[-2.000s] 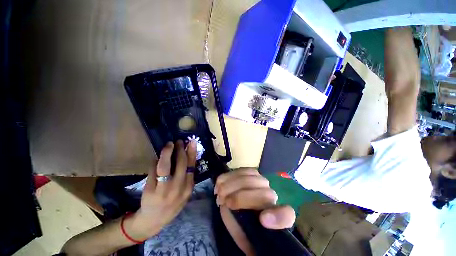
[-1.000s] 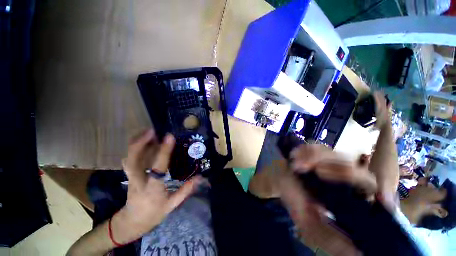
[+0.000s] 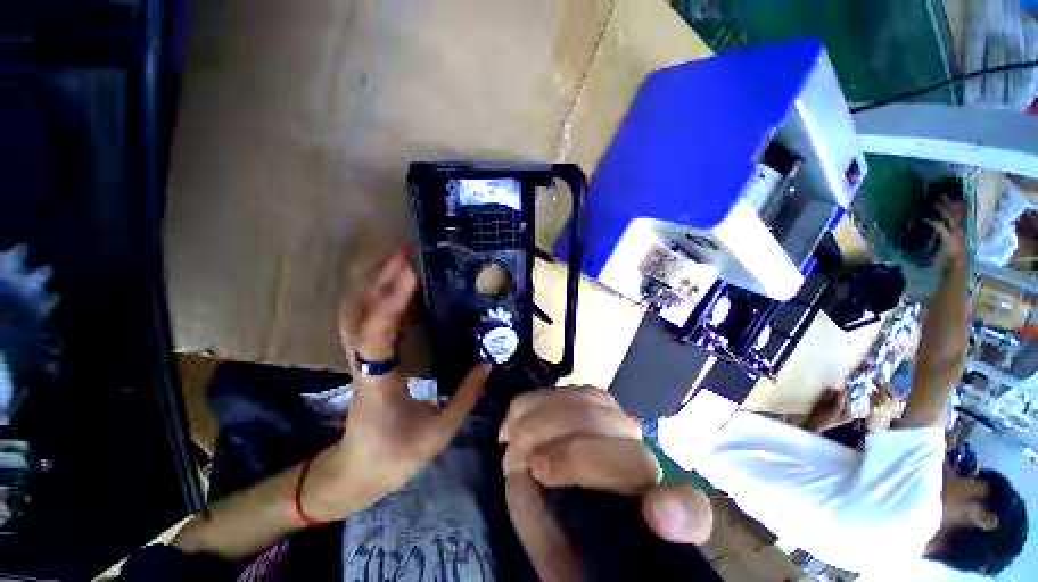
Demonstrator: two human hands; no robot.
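The black plastic housing [image 3: 430,227] lies on the cardboard sheet, with its open side frame to the right. A round silver-white motor [image 3: 499,343] sits in its lower part, with a white gear [image 3: 496,317] just above. My left hand [image 3: 398,392] straddles the housing's lower left side, fingers at the outer edge and thumb near the motor. The fingers are blurred. My right hand [image 3: 592,455] is closed around the black electric screwdriver [image 3: 637,546], just below and right of the housing. The driver tip is hidden.
A blue-and-white screw feeder [image 3: 706,136] stands right of the housing on the cardboard sheet [image 3: 285,182]. Beyond it are more black housings [image 3: 746,330] on a dark mat [image 3: 660,370]. A person in a white shirt [image 3: 820,466] sits at right. Large dark housings [image 3: 80,171] fill the left edge.
My right hand with the screwdriver has come back from the feeder side to the housing. My left hand has moved in against the housing's edge. The view has shifted, and the other person's arm has moved.
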